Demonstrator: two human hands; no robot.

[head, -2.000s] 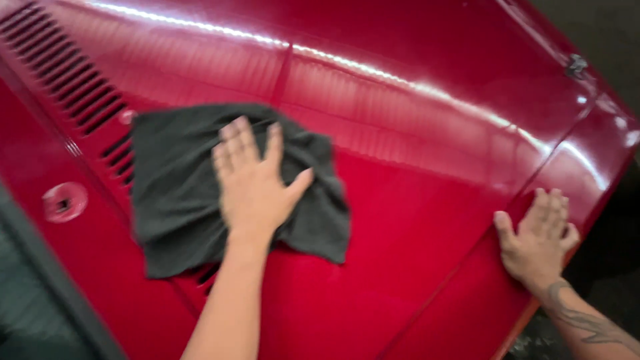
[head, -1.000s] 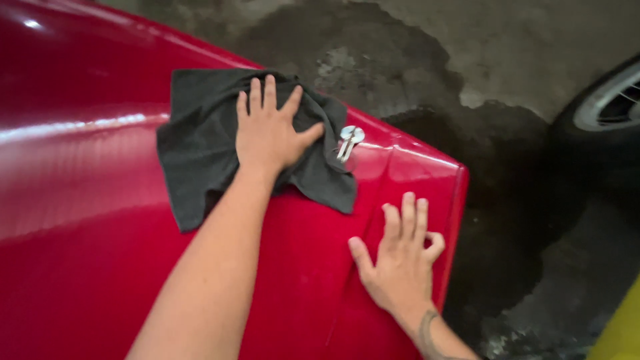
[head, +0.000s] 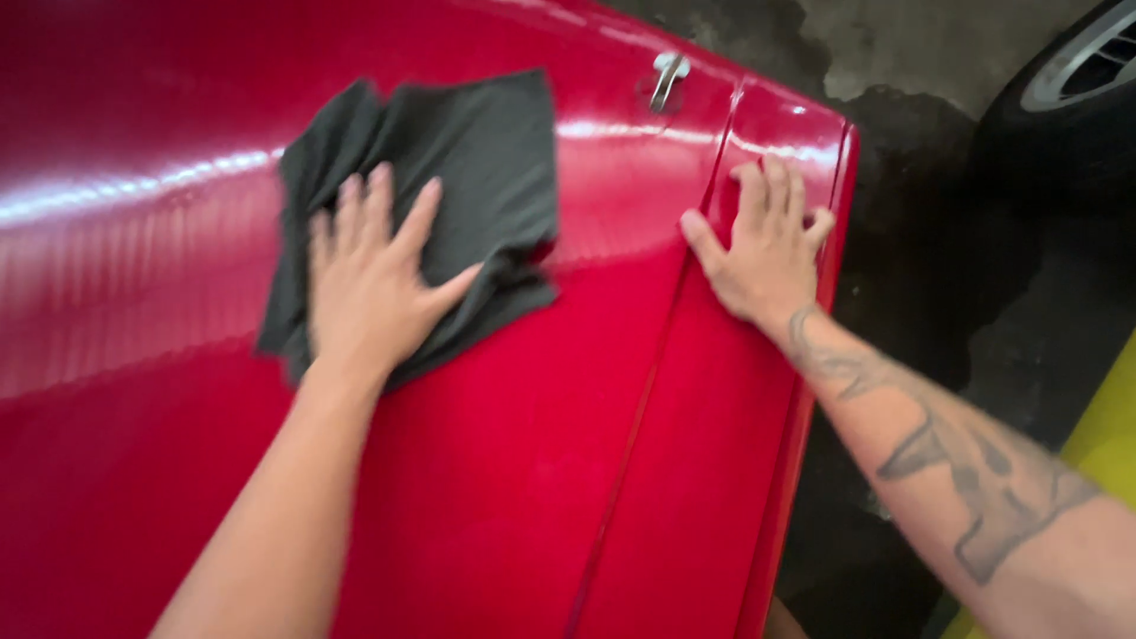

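A dark grey cloth lies spread and creased on the glossy red hood of a car. My left hand rests flat on the cloth with its fingers spread, pressing it against the paint rather than gripping it. To the right, my right hand touches the red panel beyond the seam, near the car's edge, its fingers apart and slightly bent, with nothing in it. A small metal hood latch sits above, between the cloth and the corner.
Past the car's edge lies a dark, partly wet concrete floor. A tire with a silver rim stands at the upper right. A yellow surface shows at the right edge.
The cloth, under my left hand, has moved away from the metal latch, which it touched or nearly touched a second ago. The view has shifted a lot since the first frame.
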